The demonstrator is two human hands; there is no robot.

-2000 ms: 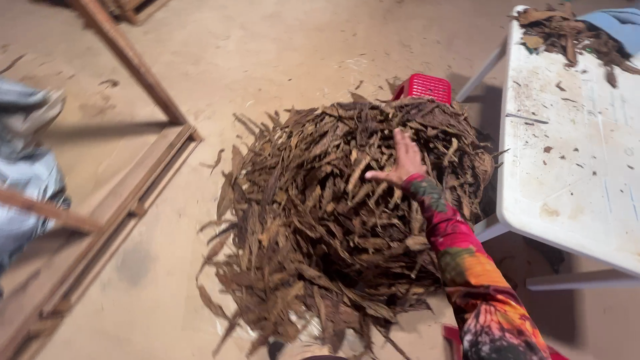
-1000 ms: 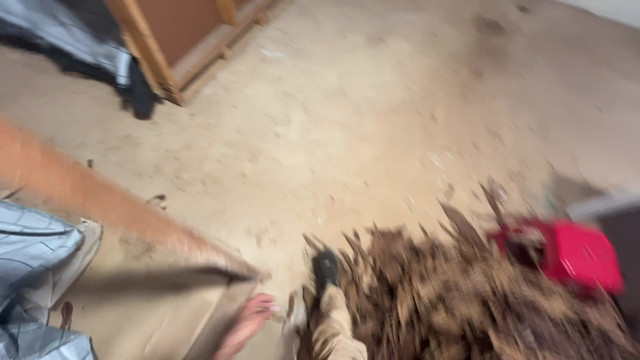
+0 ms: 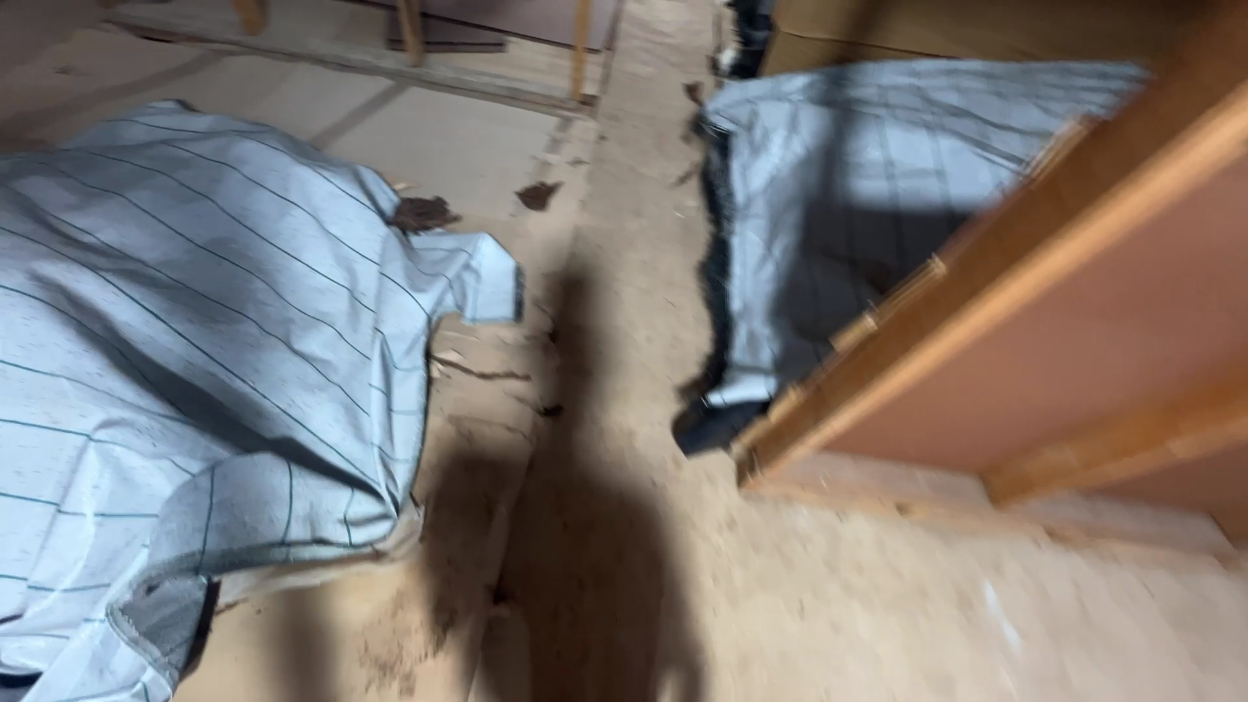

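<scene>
Neither my left hand nor my right hand shows in the head view. A grey-blue cloth with dark lines (image 3: 263,322) lies in folds over something at the left. A second lined cloth (image 3: 780,234) with a dark edge covers something at the upper right, partly behind a wooden frame. Between the two cloths, brown dried leaf pieces (image 3: 538,195) lie on the floor, and another dark clump (image 3: 423,214) touches the left cloth's edge.
A wooden frame with a brown panel (image 3: 1072,322) stands at the right. A shadow shaped like a person falls on the tan floor (image 3: 634,370) between the cloths. More wooden posts (image 3: 409,34) stand at the top left, and brown cardboard (image 3: 975,29) is at the top right.
The view has swung away from the leaf pile, the red plastic container and the white table. The hands seen earlier, one over the pile and one low in the view, are out of sight.
</scene>
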